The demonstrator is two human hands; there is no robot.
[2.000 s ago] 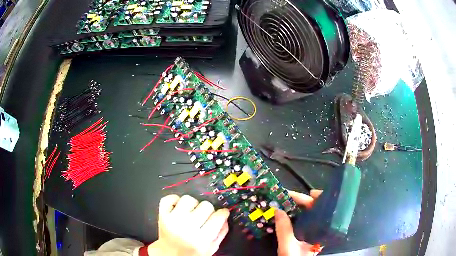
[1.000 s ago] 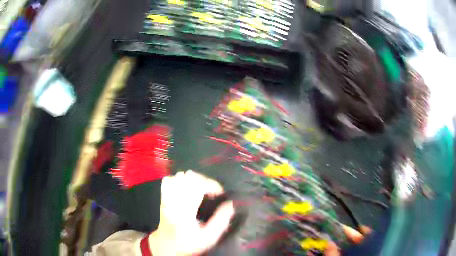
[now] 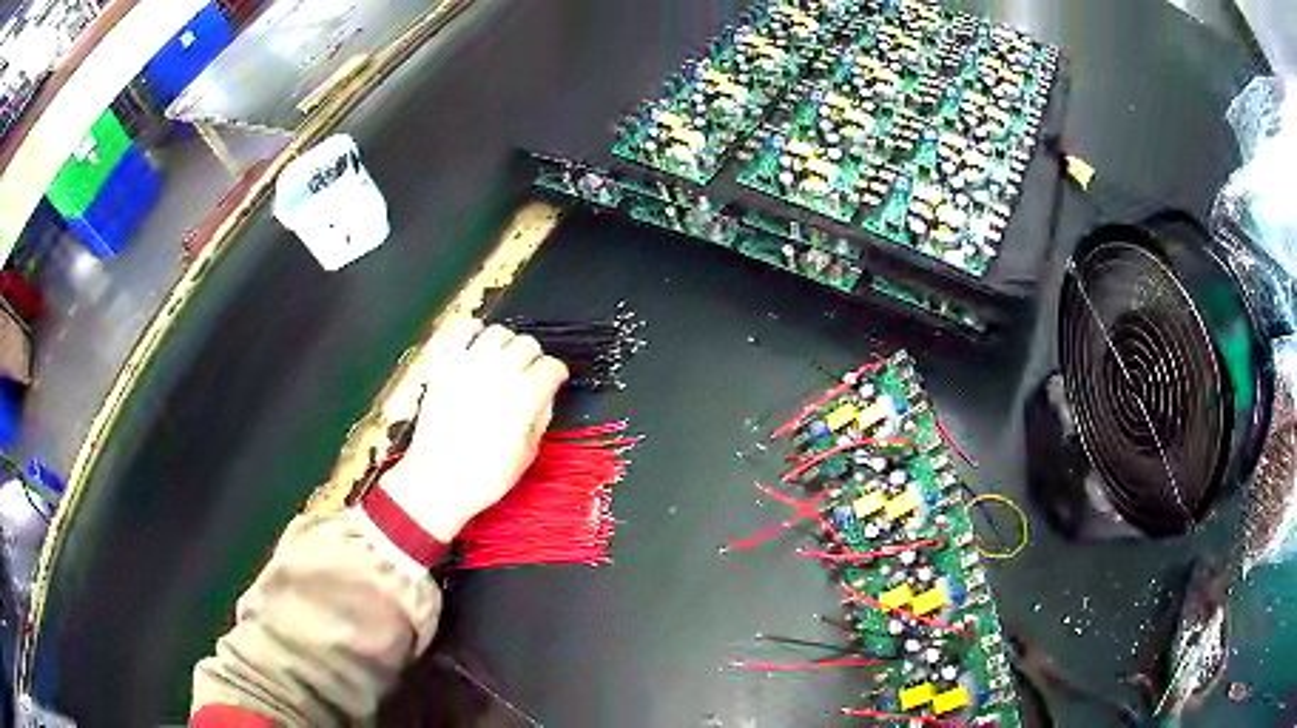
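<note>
My left hand (image 3: 481, 413) is back up, fingers curled down, at the near end of the black lead wires (image 3: 580, 346) and beside the red lead wires (image 3: 555, 501). Its fingertips are hidden, so I cannot tell whether they hold a wire. The red pile lies just nearer than the black one. The board strip (image 3: 932, 552) lies slanted at the lower right, component side up, with red and some black wires sticking out to its left. Its near end is cut off by the picture's edge. My right hand is out of the picture.
Stacked board panels (image 3: 903, 128) stand at the back. A round fan (image 3: 1145, 377) is at the right, with a clear plastic bag (image 3: 1270, 277) beyond. A yellow ring (image 3: 1023, 528) lies by the strip. A white cup (image 3: 333, 213) stands on the belt beyond the chipped edge (image 3: 491, 277).
The view has swung left. My left hand has moved from near the board strip to the wire piles. My right hand and the soldering iron have left the picture.
</note>
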